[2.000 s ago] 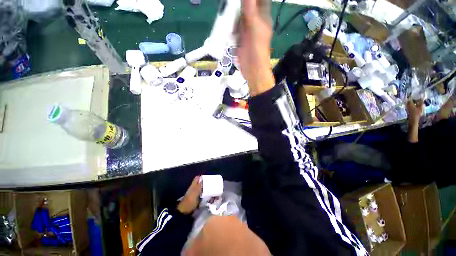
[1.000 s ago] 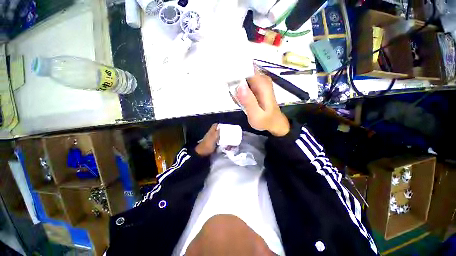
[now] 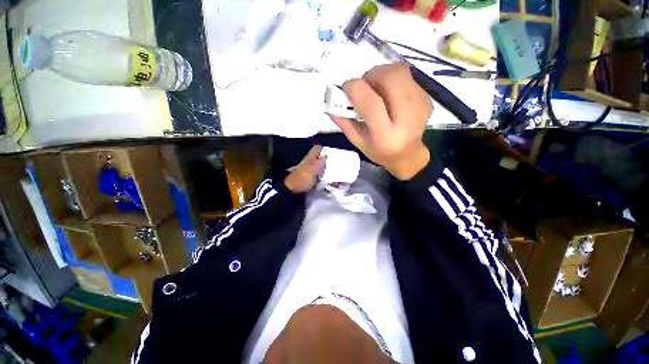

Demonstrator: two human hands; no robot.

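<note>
My left hand holds a small white cylindrical plastic piece over the lap, below the bench edge. A crumpled white bit hangs under that piece. My right hand is above and to the right, over the bench's front edge. It grips a white plastic part, perhaps a fan handle housing, with one end showing at the left of the fingers. The rest of that part is hidden by the hand. The two held pieces are apart.
A hammer lies behind my right hand on the white sheet. A clear bottle lies at left. A pale blue-green block and cables are at right. Cartons with white impellers and parts bins stand below the bench.
My right hand has come down from the far side of the bench with the white part. The view has tilted down toward the lap. My left hand still holds the white piece.
</note>
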